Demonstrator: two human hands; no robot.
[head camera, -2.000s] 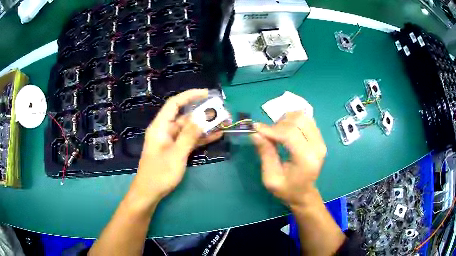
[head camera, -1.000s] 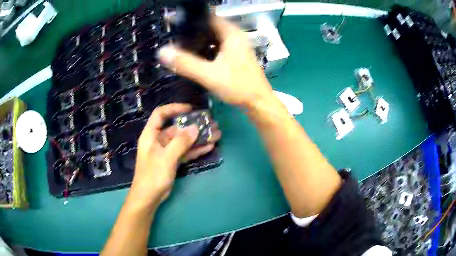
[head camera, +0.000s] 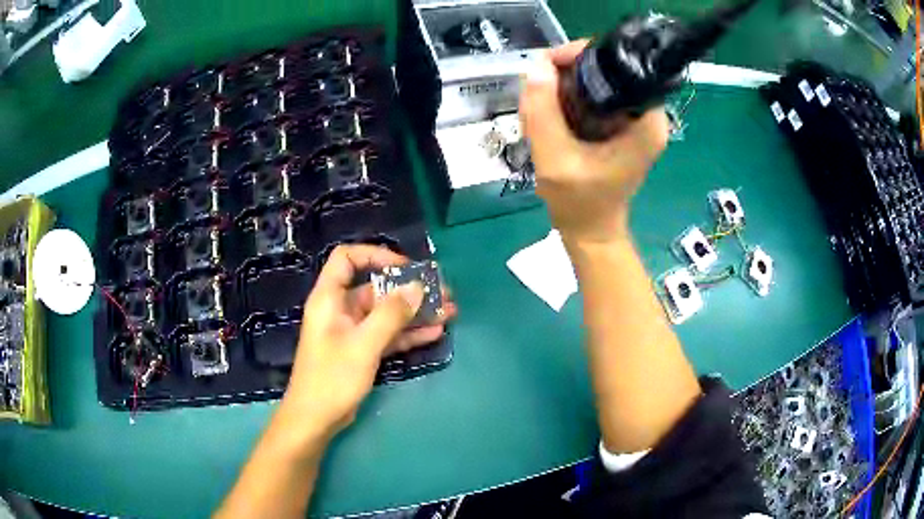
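Observation:
My left hand (head camera: 355, 329) holds a small dark circuit board (head camera: 424, 289) with silver components, its thumb on top, over the tray's lower right corner. Whether a clear part lies under the board is hidden. My right hand (head camera: 593, 152) grips a thick black electric screwdriver (head camera: 628, 76) in front of the screw feeder (head camera: 471, 106). The screwdriver's thin dark end points to the upper right. Its other end is near the feeder's pickup, hidden partly by my hand.
The black blister tray (head camera: 355, 218) with wired modules lies left. A white piece (head camera: 547, 269) lies below the feeder. Several clear-framed wired parts (head camera: 684, 294) lie right. A blue bin (head camera: 861, 405), stacked black trays (head camera: 841, 203), a yellow box (head camera: 39, 304) and a white disc (head camera: 63, 272) are around.
My right hand now grips the screwdriver and has moved right from the tray to the feeder. My left hand now holds the board component side up, with the white-faced part no longer showing.

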